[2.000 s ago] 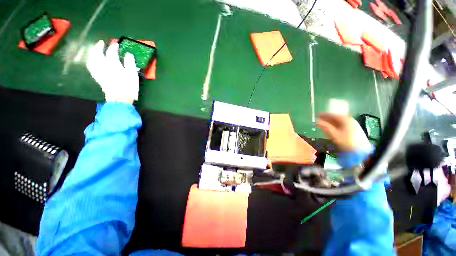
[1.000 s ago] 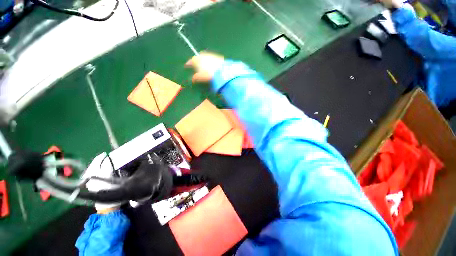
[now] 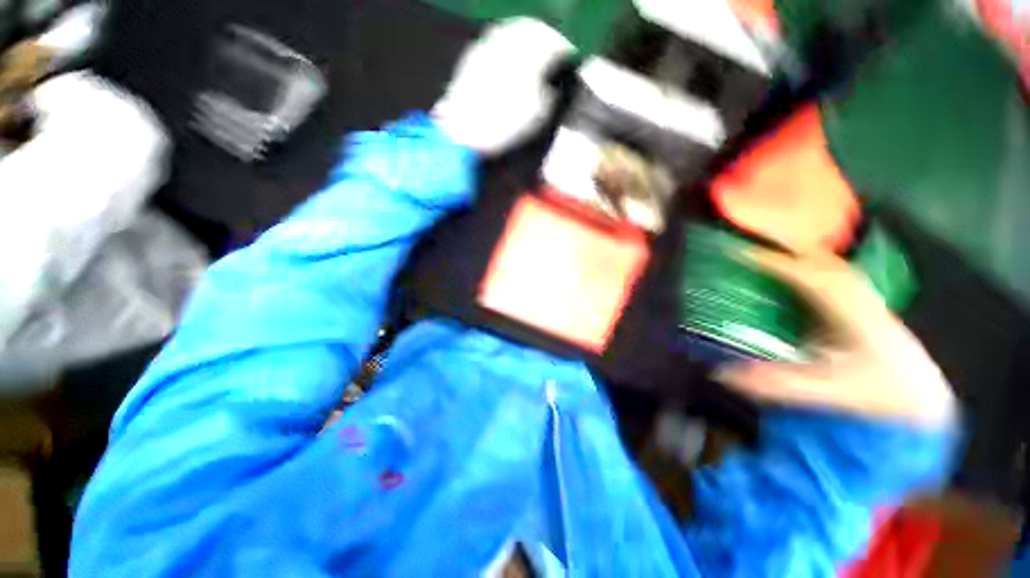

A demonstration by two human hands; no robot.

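Observation:
The view is strongly blurred. My right hand (image 3: 875, 339), bare, is at the right with thumb and fingers around the right end of a green circuit board (image 3: 734, 296). My left hand (image 3: 503, 85), in a white glove, is at the top beside the screw feeder (image 3: 653, 104); a dark spot shows at its fingers, and I cannot tell whether it holds anything. An orange-red foam pad (image 3: 565, 273) lies in front of the feeder, left of the circuit board.
More orange-red foam (image 3: 791, 186) lies right of the feeder. The green belt (image 3: 943, 147) runs at the upper right. A curled sheet with pale marks (image 3: 254, 93) lies on the black mat at upper left. A white-gloved hand (image 3: 90, 147) and grey sleeve show at the left edge.
The view has swung down and towards the left. My right hand has come back from over the belt and is now at a circuit board. The hanging screwdriver no longer shows clearly.

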